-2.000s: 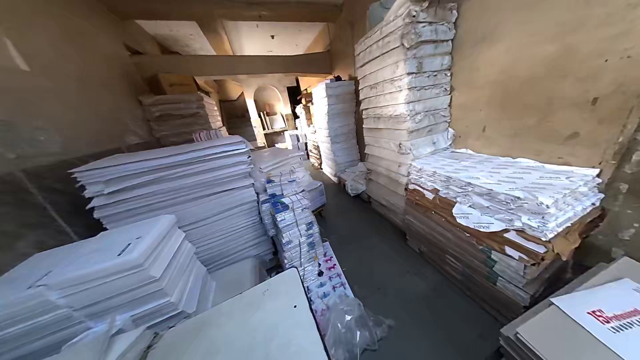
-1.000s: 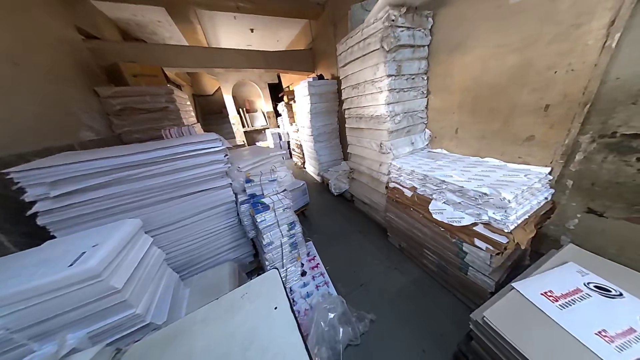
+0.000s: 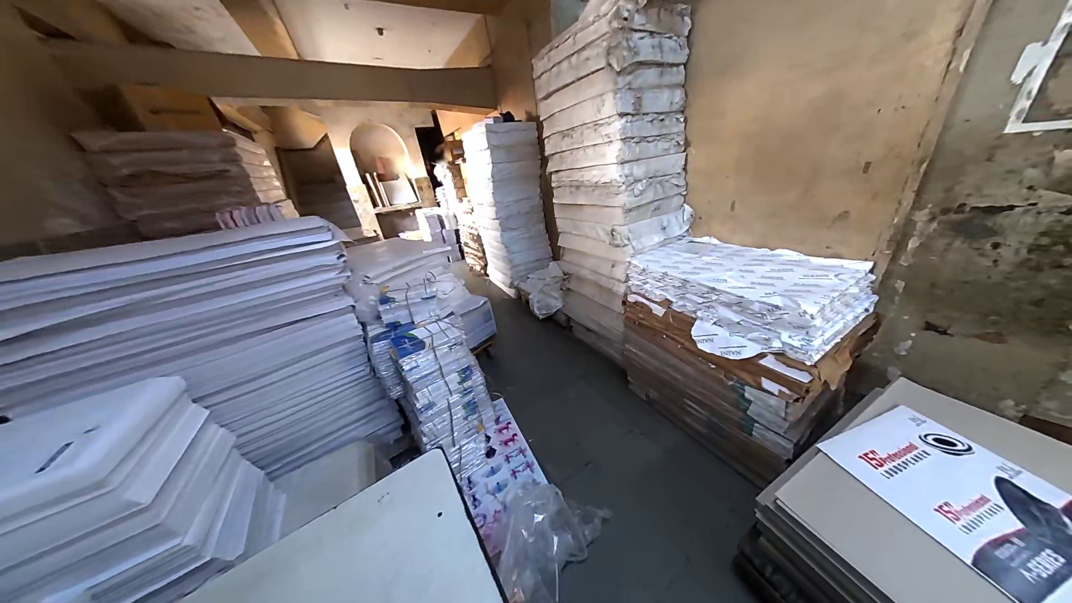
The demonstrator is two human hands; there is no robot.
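Note:
Neither my left hand nor my right hand is in the head view. Closest to the camera is a pale board or tabletop [image 3: 360, 536] with a dark edge at the bottom centre. Left of it stands a stepped stack of white paper [image 3: 126, 477]. A printed loudspeaker sheet [image 3: 946, 494] lies on a stack of grey boards [image 3: 863, 502] at the lower right. Crumpled clear plastic [image 3: 536, 536] rests beside the pale board's right edge. What my hands touch or hold cannot be seen.
A dark floor aisle [image 3: 603, 410] runs between a tall stack of paper sheets [image 3: 201, 352] and tied bundles [image 3: 444, 377] on the left, and foil-like wrapped sheets [image 3: 754, 285] on brown-wrapped packs and a tall column of wrapped reams [image 3: 620, 142] on the right.
The view has turned to the right, so more of the loudspeaker sheet and the stained wall shows. No hand appears in any frame.

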